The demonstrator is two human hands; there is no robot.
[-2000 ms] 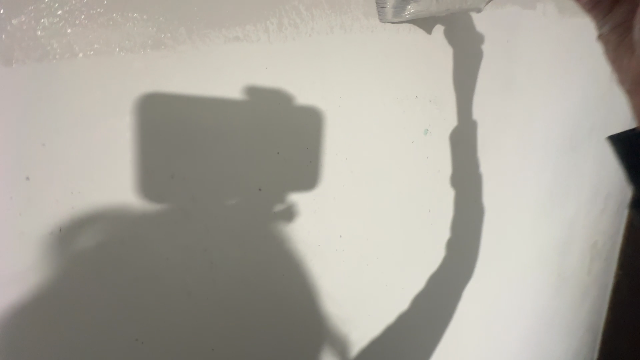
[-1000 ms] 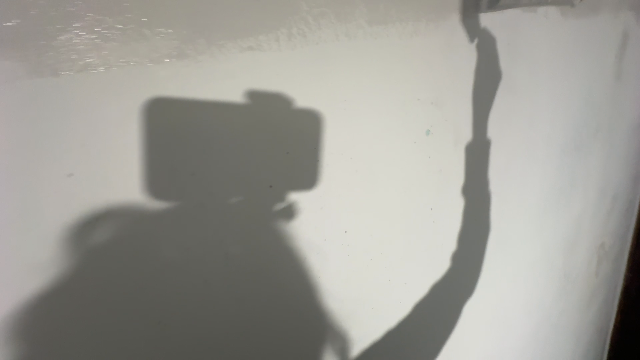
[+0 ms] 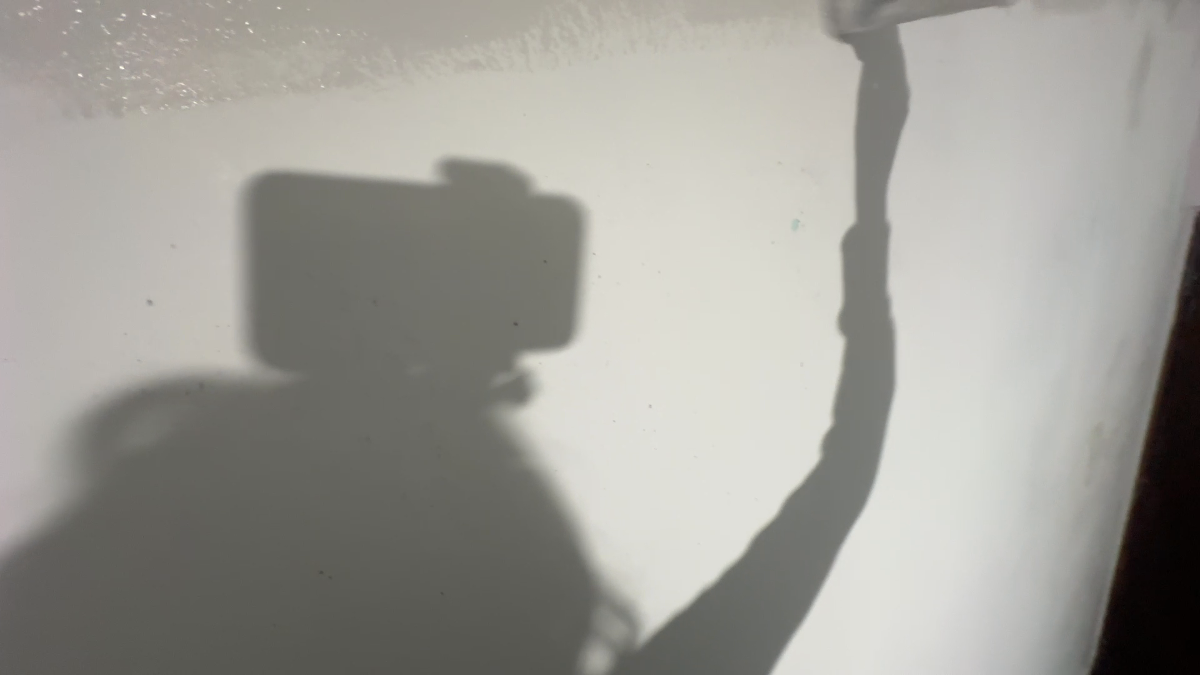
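Neither my left hand nor my right hand shows at this moment. A white wall (image 3: 712, 375) fills most of the view, with a wet, glossy, rough-edged coat of paint (image 3: 169, 56) along its top left. The blurred lower edge of a pale tool (image 3: 923, 11) lies at the top edge, right of the middle; its kind cannot be told here. Below it, the shadow of a raised arm (image 3: 867, 375) runs down the wall. What holds the tool is out of view.
A large shadow of my head and shoulders (image 3: 309, 525), with a boxy device shadow (image 3: 403, 272) above, covers the left half. At the right the wall ends at a slanting edge beside a dark area (image 3: 1158, 525).
Two seconds ago part of a hand and a dark sleeve showed at the upper right; now they are out of view. The arm's shadow has shifted and straightened somewhat.
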